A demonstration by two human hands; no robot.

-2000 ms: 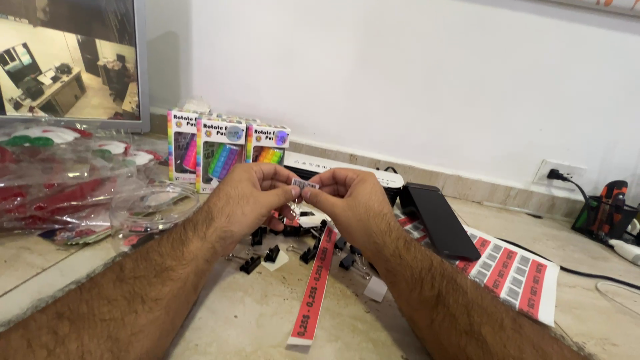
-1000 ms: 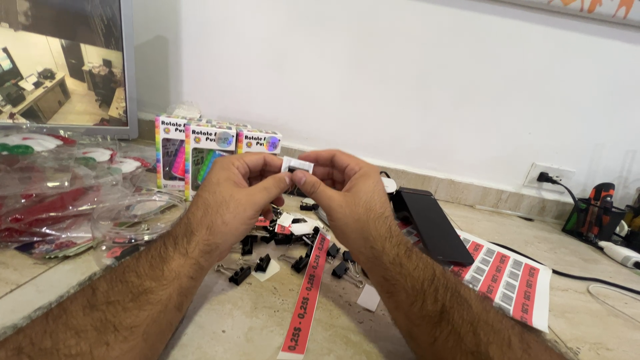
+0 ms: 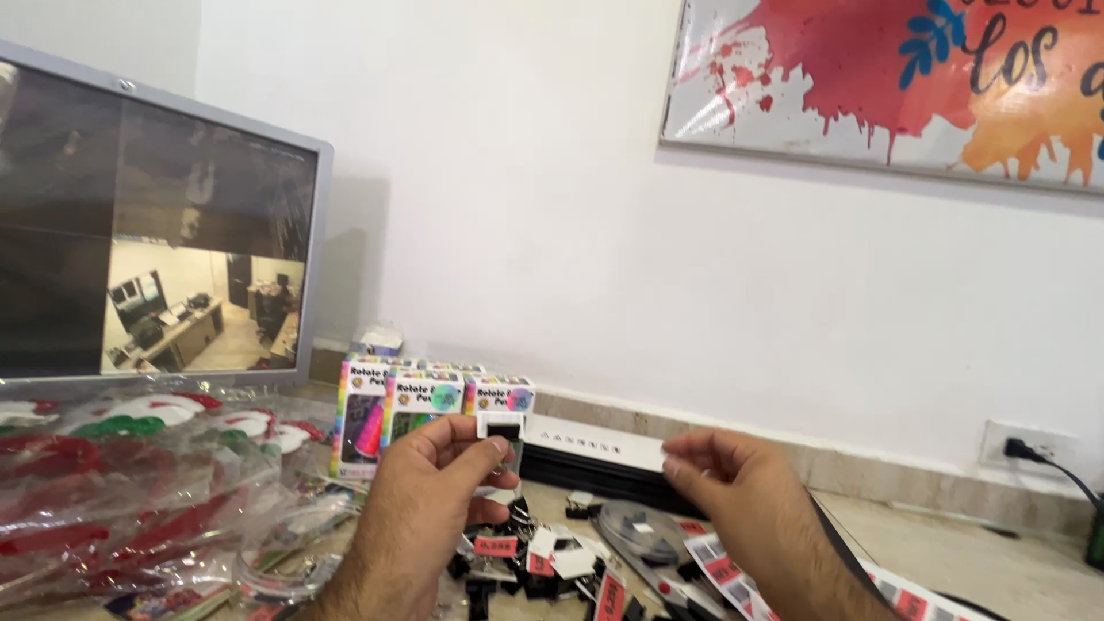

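Observation:
My left hand (image 3: 435,496) pinches a black binder clip (image 3: 503,431) with a white label on it, between thumb and fingers, in front of the toy boxes. My right hand (image 3: 733,492) is raised to the right, apart from the clip, its thumb close to the fingertips; nothing shows between them. Below the hands lies a pile of black binder clips (image 3: 479,591), several with red and white price labels (image 3: 496,547). A strip of red labels (image 3: 611,595) is at the lower edge, and a printed label sheet (image 3: 729,573) lies partly behind my right wrist.
Plastic-wrapped red, white and green items (image 3: 129,483) cover the left side, below a monitor (image 3: 319,259). Several boxed toys (image 3: 427,392) stand by the wall. Behind the hands is a white and black device (image 3: 595,444). A black plug (image 3: 1018,448) sits in the wall outlet at right.
My hands, earlier together at the small white label, are now apart; my right hand has moved off to the right. The clip stays in my left hand. The view has tilted up.

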